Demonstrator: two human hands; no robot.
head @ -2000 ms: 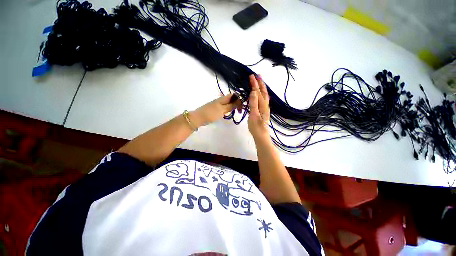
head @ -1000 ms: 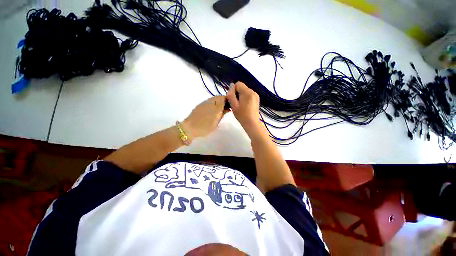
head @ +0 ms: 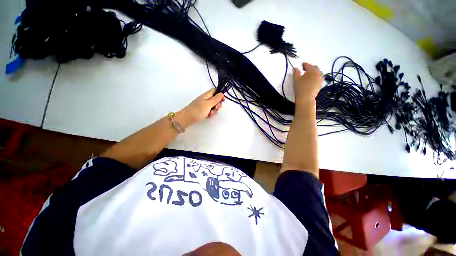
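A thick hank of black cables [head: 220, 55] sweeps across the table from upper left to right. My left hand [head: 207, 104] holds a small black bunch of cable strands [head: 223, 85] at the hank's near edge. My right hand [head: 307, 82] is raised over the hank, fingers slightly curled, beside the small black fringed bunch [head: 271, 34]; a thin strand runs near its fingertips, and whether it grips this is unclear. Dark cable connectors [head: 392, 82] fan out at the hank's right end.
A heap of black cable loops [head: 70, 32] with a blue piece [head: 15, 65] lies at the left. More connector ends [head: 435, 120] lie at the far right. A dark phone edge [head: 241, 2] shows at the top. Red stools [head: 362, 220] stand below the table's front edge [head: 240, 151].
My hands were together at the hank's near edge; my right hand has moved right and up, towards the fringed bunch. My left hand has stayed near the hank. The view has shifted slightly.
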